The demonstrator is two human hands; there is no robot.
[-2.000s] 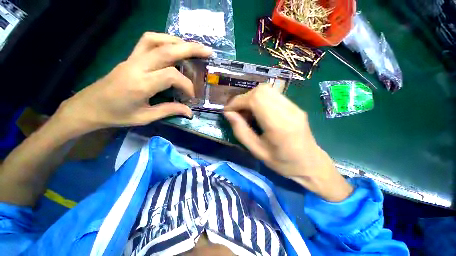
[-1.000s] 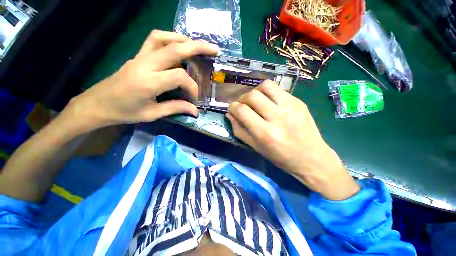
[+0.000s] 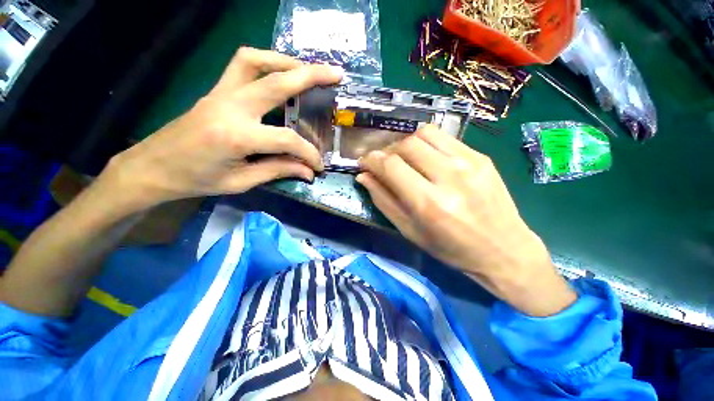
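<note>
A phone middle frame (image 3: 376,141), silver-grey with dark edges and an orange-yellow patch (image 3: 344,117), lies tilted near the front edge of the green mat. My bare left hand (image 3: 227,129) holds its left end, index finger at the far edge, thumb at the near edge. My bare right hand (image 3: 438,188) has thumb and fingertips pinched at the near long edge, covering part of the frame. Whether a small part is between the right fingertips cannot be seen.
A white-label bag (image 3: 329,31) lies behind the frame. Thin gold-and-dark strips (image 3: 477,82) lie before the red bin (image 3: 560,35) of pale strips. A thin metal rod (image 3: 575,102), clear bag of dark parts (image 3: 614,78) and green-label bag (image 3: 571,151) are at right.
The whole view has shifted slightly, so bench things appear further right. The left middle finger has come down towards the thumb at the near edge. The right fingers remain at the near edge.
</note>
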